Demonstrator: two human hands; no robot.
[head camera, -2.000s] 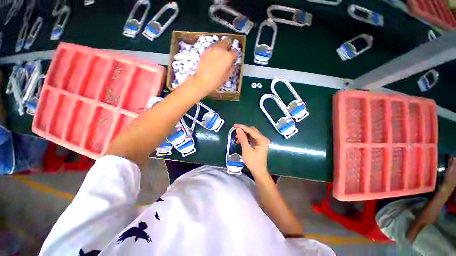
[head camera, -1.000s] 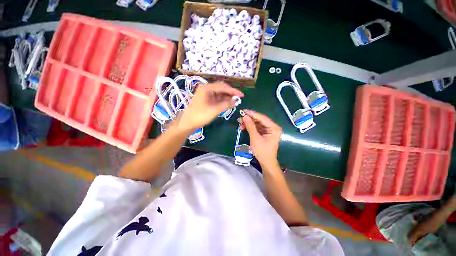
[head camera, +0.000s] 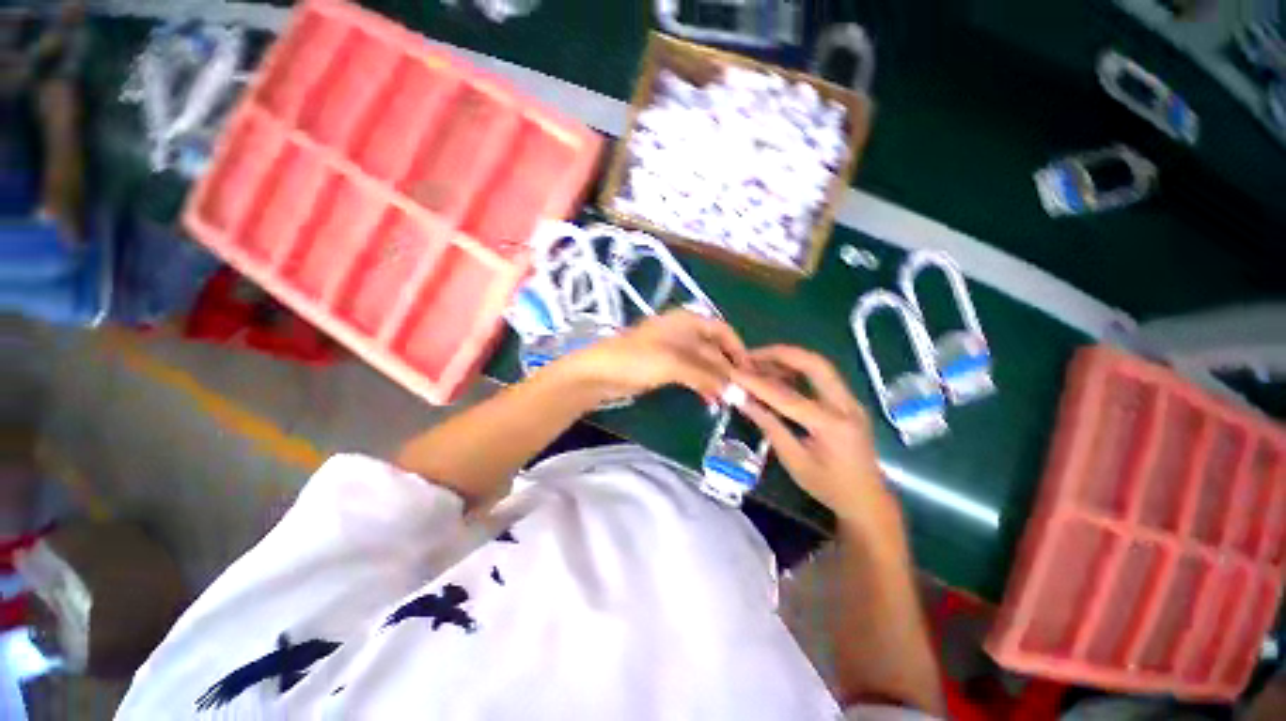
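Observation:
My left hand (head camera: 674, 355) and my right hand (head camera: 811, 416) meet at the top of one looped frame (head camera: 732, 468) near the front edge of the green surface. My right hand grips the frame's loop, and its blue-and-clear base hangs below the fingers. My left fingertips pinch a small white fitting (head camera: 735, 396) against the loop. The fingers hide most of the loop, and how far the fitting is on cannot be told. A cardboard box (head camera: 622, 179) full of white fittings stands beyond my hands.
A pink compartment tray (head camera: 430, 234) lies left and another pink tray (head camera: 1123, 521) right. Overlapping frames (head camera: 564, 282) lie beside the left tray. Two frames (head camera: 907, 406) lie right of my hands, near small white pieces (head camera: 858, 256). A pale rail (head camera: 973, 261) borders the belt with scattered frames.
My left hand left the box holding a white fitting and came to my right hand at the frame's loop. The view has shifted and tilted, so the trays and box appear rotated.

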